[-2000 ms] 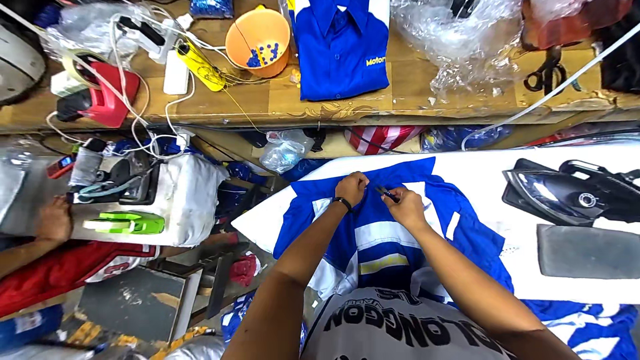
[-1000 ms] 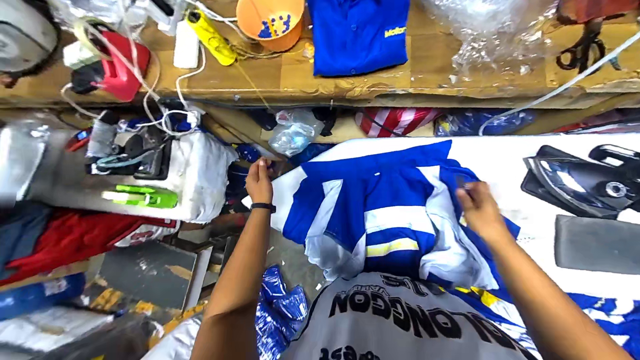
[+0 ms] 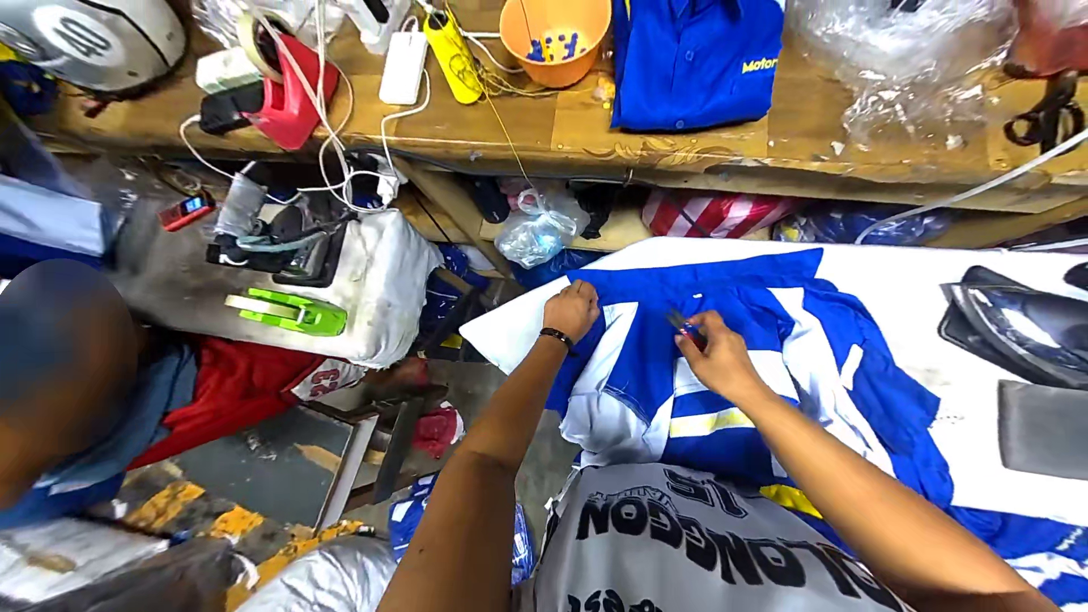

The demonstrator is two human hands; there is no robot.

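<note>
A blue and white shirt with a yellow stripe (image 3: 714,422) lies spread over a white ironing board (image 3: 977,459). My left hand (image 3: 572,310) grips the shirt's blue collar edge near the board's pointed end. In my right hand (image 3: 714,350) is a small pair of thread snips with red handles (image 3: 690,334), its tips just above the blue cloth below the collar. A small white tag shows on the cloth near the tips. At the right end of the board rest a black and silver iron (image 3: 1016,327) and a grey pad (image 3: 1044,429).
A wooden shelf (image 3: 569,127) behind the board bears a folded blue shirt (image 3: 693,76), an orange bucket (image 3: 554,42), scissors (image 3: 1047,115) and a red tape dispenser (image 3: 293,93). To the left, a person (image 3: 68,382) is beside a padded table (image 3: 382,280) with another iron and a green tape dispenser (image 3: 289,313).
My left hand has moved from beyond the board's edge onto the collar. My right hand has moved left, over the middle of the shirt. At the left, a person's head has come into view.
</note>
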